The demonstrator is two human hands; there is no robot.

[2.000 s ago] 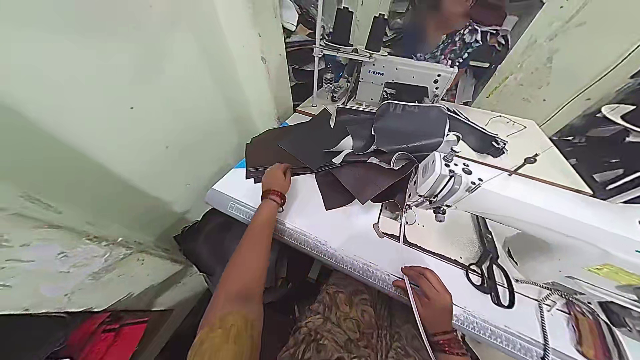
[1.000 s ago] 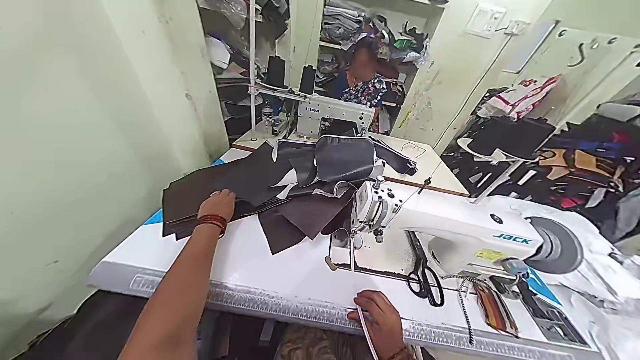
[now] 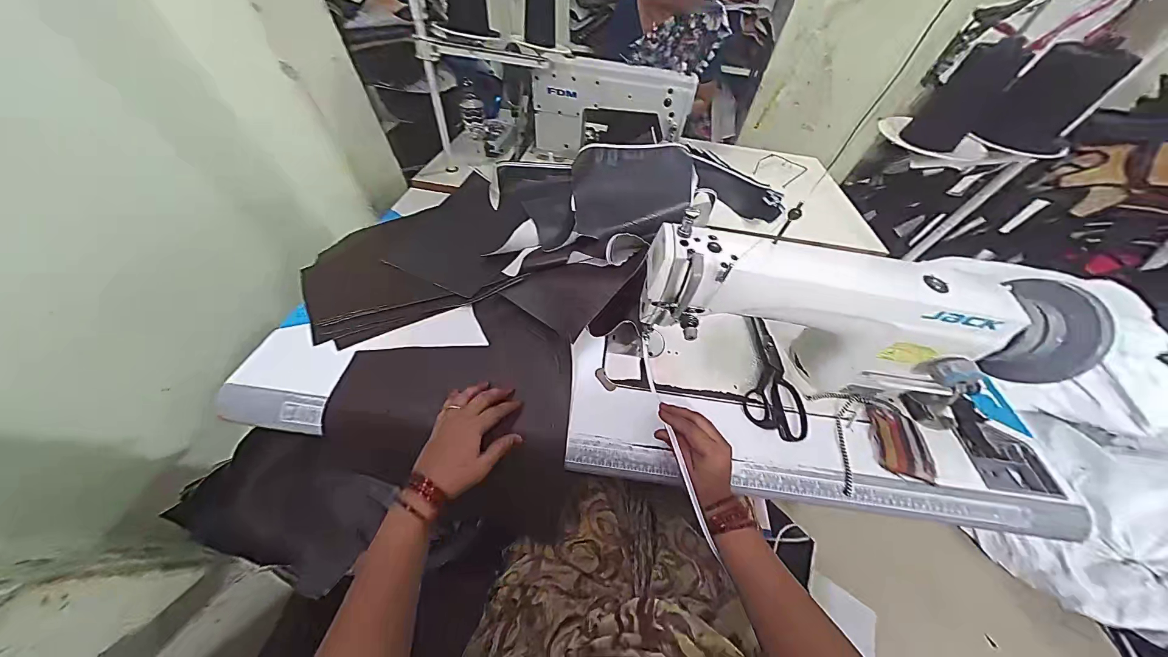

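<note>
In the head view my left hand lies palm down, fingers a little spread, on a dark brown leather-like panel that hangs over the table's front edge. My right hand holds a narrow white strip between thumb and fingers. That strip runs up to the needle area of a white Jack sewing machine and down past my wrist. Black-handled scissors rest on the machine bed, right of my right hand. Behind my left hand is a stack of dark panels.
A second white sewing machine stands behind, with a person beyond it. A dark padded piece with white edging lies on the pile. Dark material hangs below the table at left. A coiled cord crosses the front edge at right.
My left hand has moved from the stack toward the table's front edge. A brown panel now lies under it, across the front edge. My right hand still holds the white strip. The view has shifted.
</note>
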